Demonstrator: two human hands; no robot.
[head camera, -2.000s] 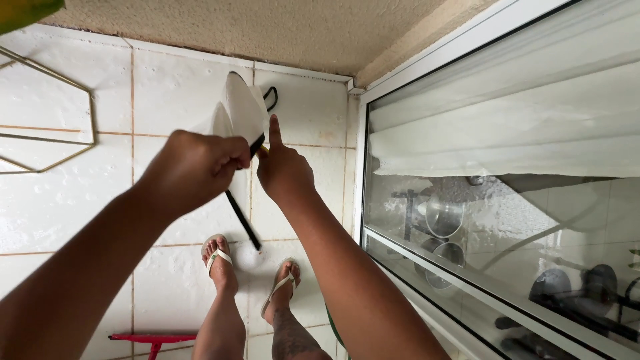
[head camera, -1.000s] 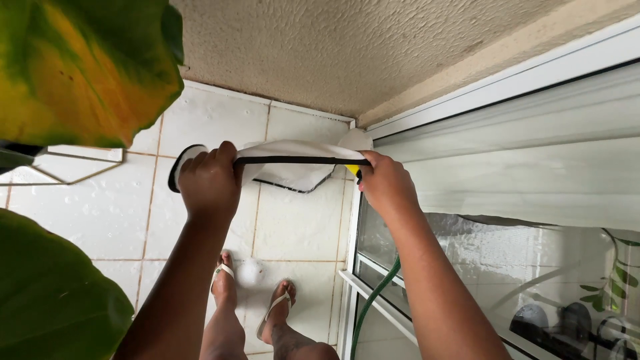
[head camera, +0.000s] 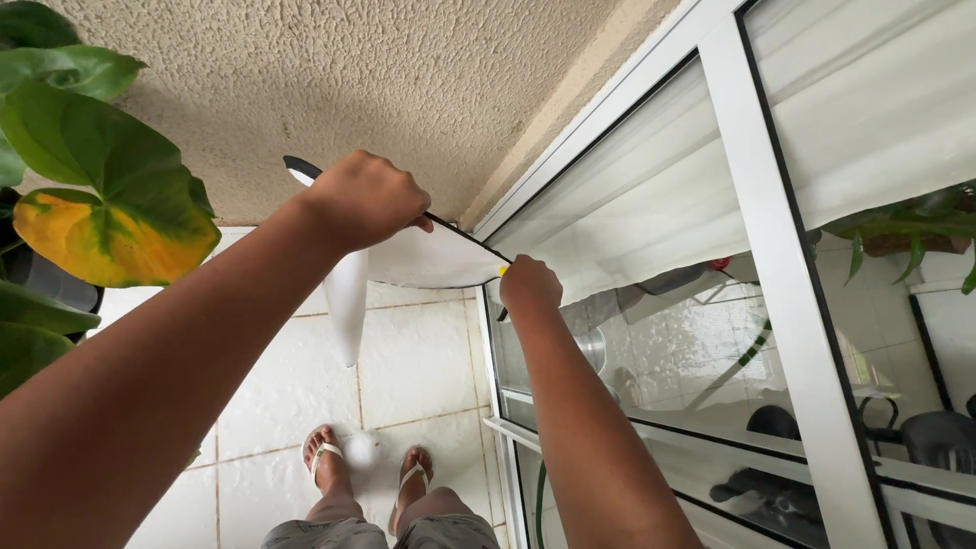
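A white sheet of fabric or similar thin material with black edging (head camera: 435, 255) is stretched between my two hands, near the corner of wall and door. My left hand (head camera: 370, 200) is closed on its black edge, and one end sticks out beyond that fist to the left. My right hand (head camera: 531, 286) grips the other end, beside a small yellow part (head camera: 503, 271). Below my left hand, a white fold (head camera: 347, 313) hangs to a narrow tip. The fingers of both hands are partly hidden.
A textured beige wall (head camera: 343, 84) rises ahead. Along the right runs a white-framed glass door (head camera: 778, 252) with a curtain behind it. Large-leafed potted plants (head camera: 99, 175) reach in from the left. The tiled floor (head camera: 267, 396) looks wet; a green hose (head camera: 540, 496) lies beside the door.
The view has shifted, showing more wall and door. The sheet, bunched between close hands two seconds ago, is now held stretched. Since one second ago, its black edge has tilted down toward my right hand.
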